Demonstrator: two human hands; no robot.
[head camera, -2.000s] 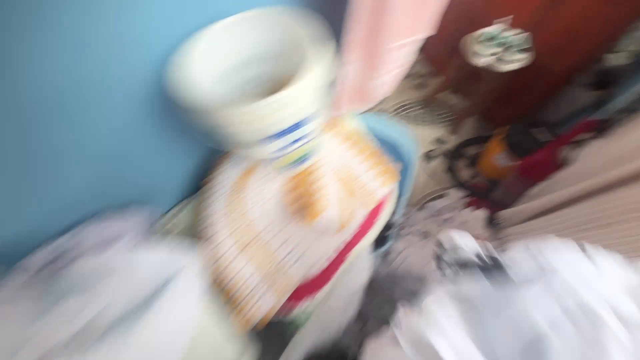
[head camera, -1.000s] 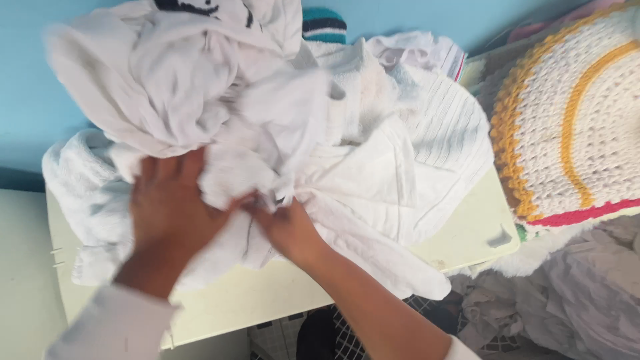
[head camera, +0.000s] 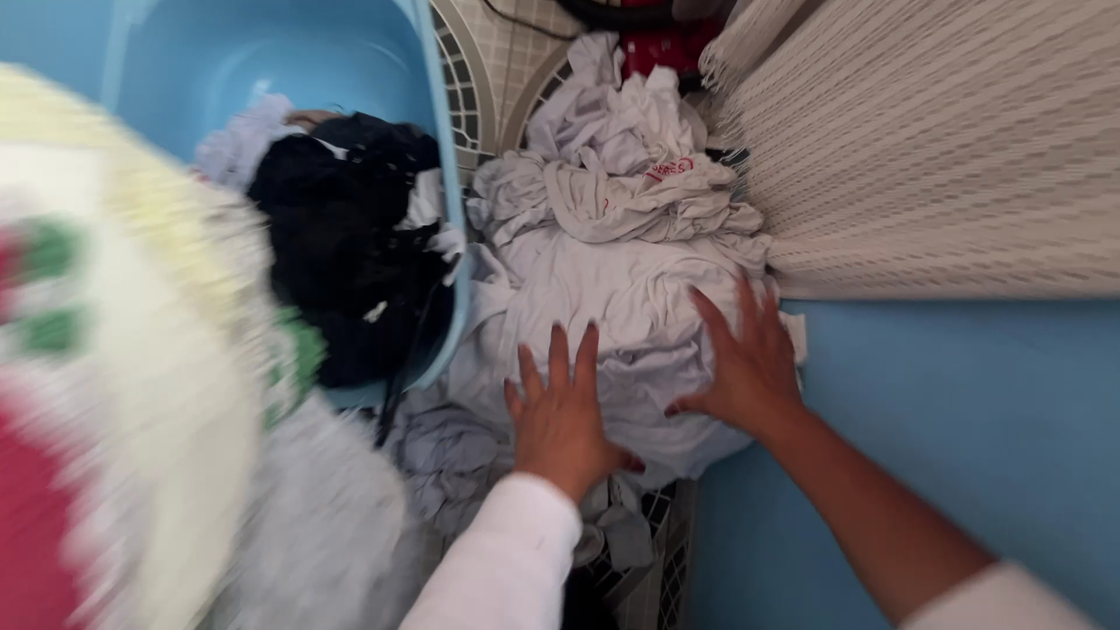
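Note:
A pile of white clothes (head camera: 612, 280) lies on the floor beside a blue plastic tub. Over the lower middle of the pile is my left hand (head camera: 564, 420), palm down, fingers spread and holding nothing. My right hand (head camera: 744, 359) reaches over the pile's right side, its fingers also apart and empty. Whether the fingertips touch the cloth cannot be told. Grayish-white cloth (head camera: 446, 455) lies left of my left hand, at the pile's lower edge. One garment near the top bears red writing.
The blue tub (head camera: 451, 175) at left holds dark clothes (head camera: 350, 236). Blurred rugs (head camera: 149, 350) fill the left foreground. A beige woven fabric (head camera: 919, 157) hangs at upper right beside a blue wall (head camera: 919, 420). Something red (head camera: 652, 52) stands behind the pile on patterned floor tiles (head camera: 507, 79).
One second ago both hands were in white cloth on a pale surface; now they are open over the floor pile. The view has swung strongly.

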